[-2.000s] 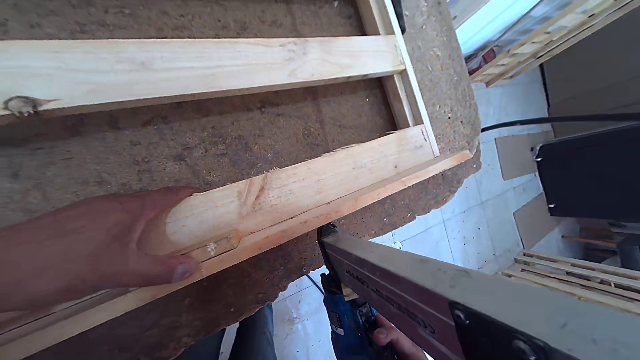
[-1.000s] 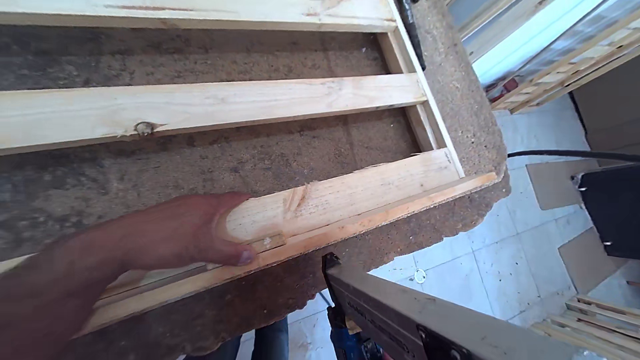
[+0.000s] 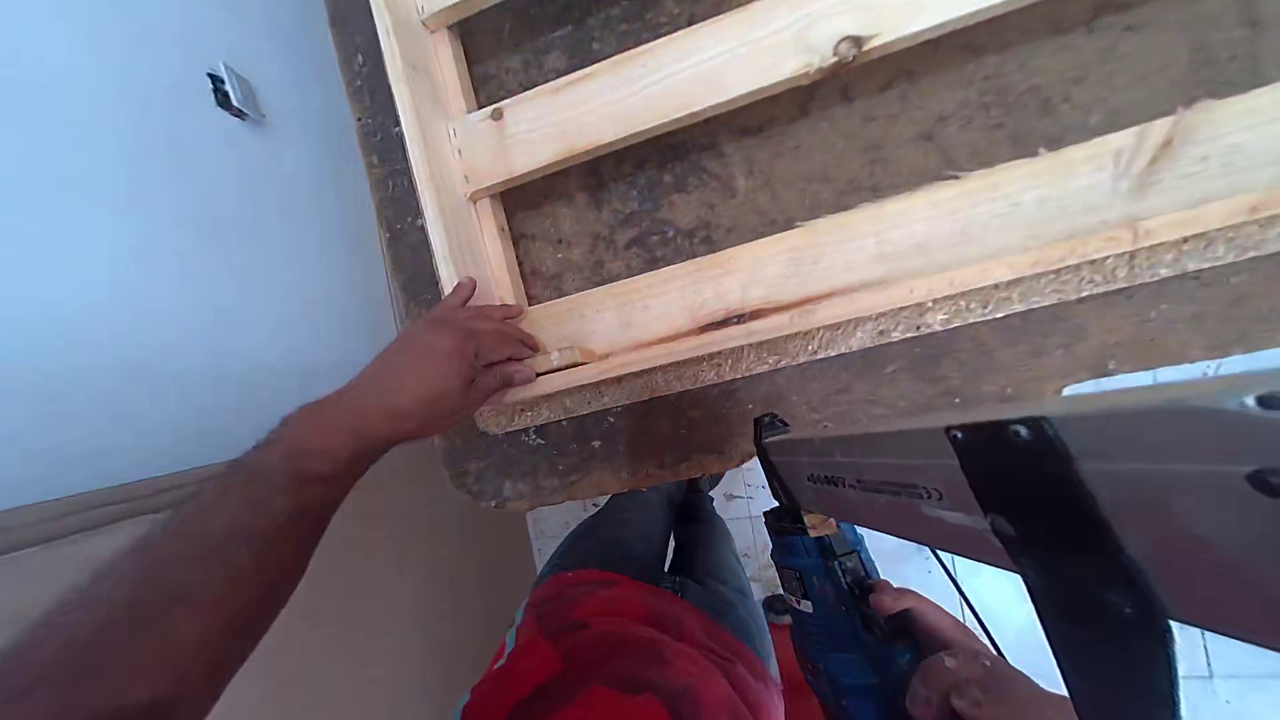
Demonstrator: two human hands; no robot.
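Note:
My left hand [image 3: 455, 360] rests on the lower left corner of a slatted pine frame [image 3: 650, 95], its fingers around one end of a small wood strip [image 3: 562, 358]. That strip lies along the frame's lower rail [image 3: 800, 270]. Below and to the right, my right hand [image 3: 925, 640] is closed on the handle of a blue power tool [image 3: 835, 600]. The tool hangs under a long grey metal bar or housing [image 3: 900, 470] with a black bracket, which hides part of it. Its working end is not clear.
The frame lies on a worn board worktop [image 3: 640, 450] with a ragged edge. At left stands a pale wall [image 3: 180, 300] with an electrical box [image 3: 235, 92]. A cable [image 3: 970, 605] runs by the power tool, above a tiled floor [image 3: 1225, 660].
My left hand has moved left along the lower rail to the frame's corner, with the small strip still at its fingers. The view has swung left.

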